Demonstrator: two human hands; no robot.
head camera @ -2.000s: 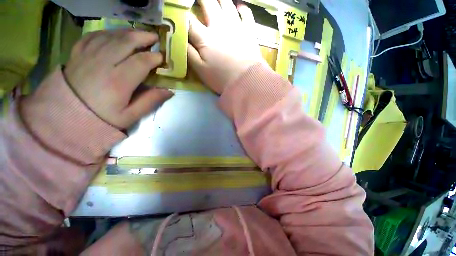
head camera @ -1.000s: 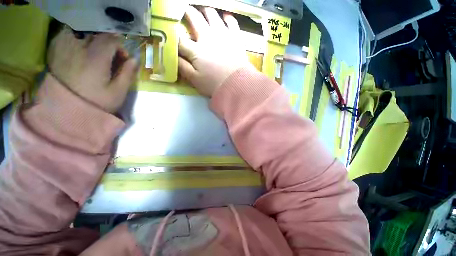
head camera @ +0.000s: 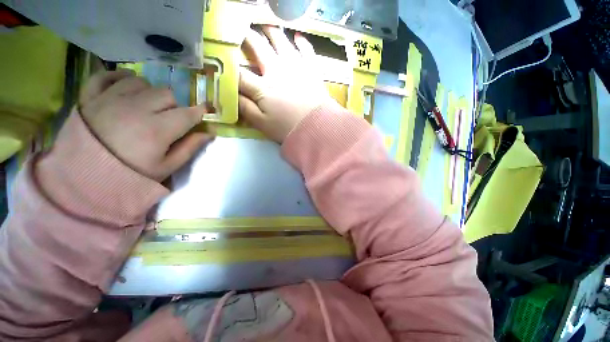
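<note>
The yellow clamp frame (head camera: 227, 83) lies at the top centre, with a small window in its left arm and black handwriting on its right arm (head camera: 364, 55). My left hand (head camera: 137, 120) is left of that window, its index fingertip at the window's lower left edge; whether it holds anything cannot be told. My right hand (head camera: 284, 87) lies palm down between the frame's two arms, fingers apart, pressing on the work under strong light. Yellow material (head camera: 247, 131) shows as a narrow band below the frame. The needle is not clearly visible.
The machine head (head camera: 127, 27) overhangs at the upper left. The work plate (head camera: 234, 177) carries yellow tape strips (head camera: 247, 250) and a slot. Red-and-black snips (head camera: 438, 127) lie right of the clamp. A yellow bag (head camera: 508, 180) and control panel (head camera: 528, 23) are at the right.
My left hand has moved away from under the machine head's edge, back to the window, and its thumb has spread downward. My right hand stays between the frame's arms. The view has shifted slightly.
</note>
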